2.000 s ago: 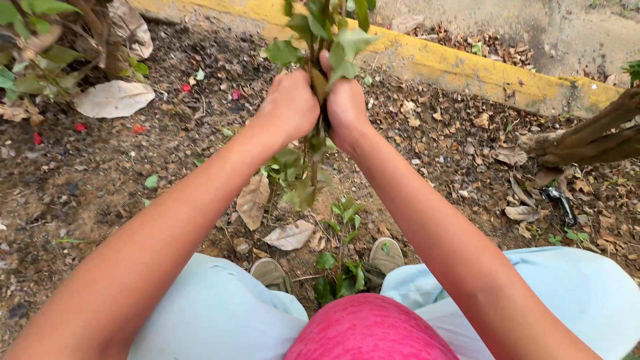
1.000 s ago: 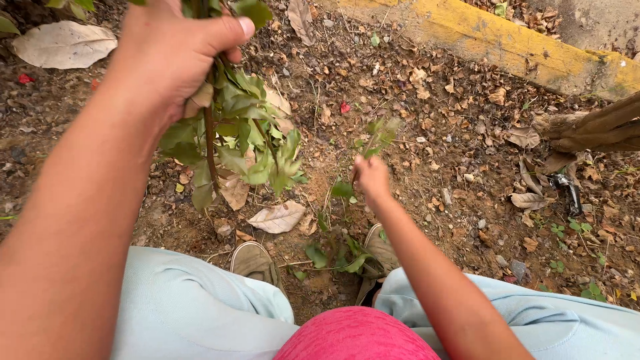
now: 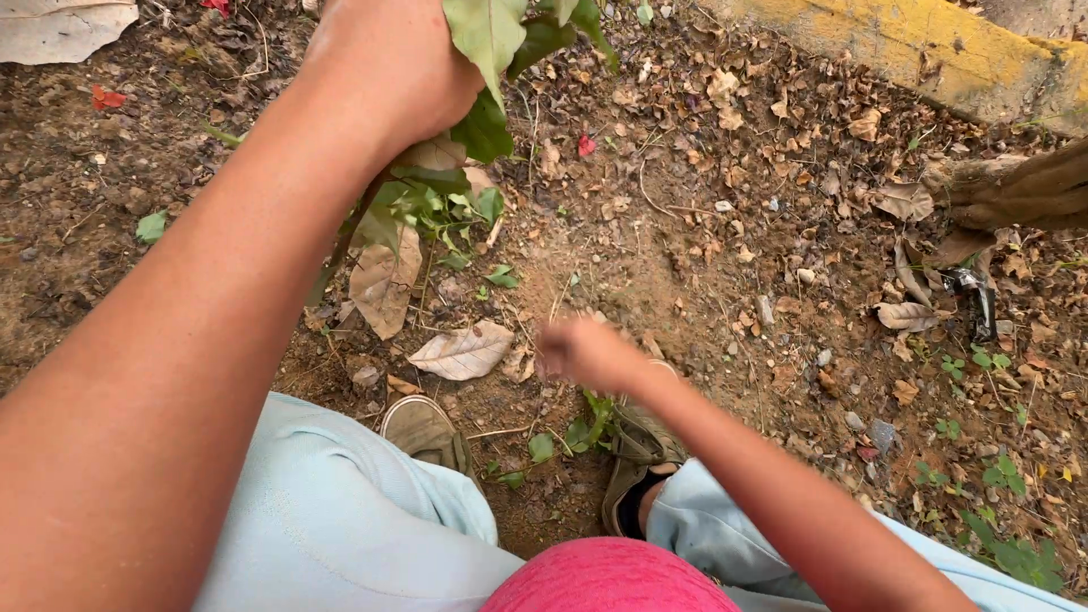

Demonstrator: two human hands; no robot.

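Note:
My left hand [image 3: 408, 68] grips a bunch of leafy green stems [image 3: 489, 38] at the top of the view; its fingers are mostly hidden behind the hand and leaves. A brown stem end hangs below the wrist. Blurred by motion, my right hand [image 3: 586, 353] hovers low over the soil near my shoes, and whether it holds anything cannot be made out. Small green sprigs [image 3: 455, 221] lie under the bunch. More green leaves [image 3: 586, 429] rest between my two shoes. A dry pale leaf [image 3: 465, 350] lies left of my right hand.
A yellow-painted concrete curb [image 3: 918, 51] crosses the upper right. A woody trunk [image 3: 1011, 187] juts in at the right edge, with a black plastic scrap [image 3: 973, 302] below it. My olive shoes [image 3: 425, 433] stand on soil strewn with dry leaves and pebbles.
Two seconds ago both hands were together on the leafy stems. My right hand has since come away and moved down near my shoes, while my left hand keeps the bunch.

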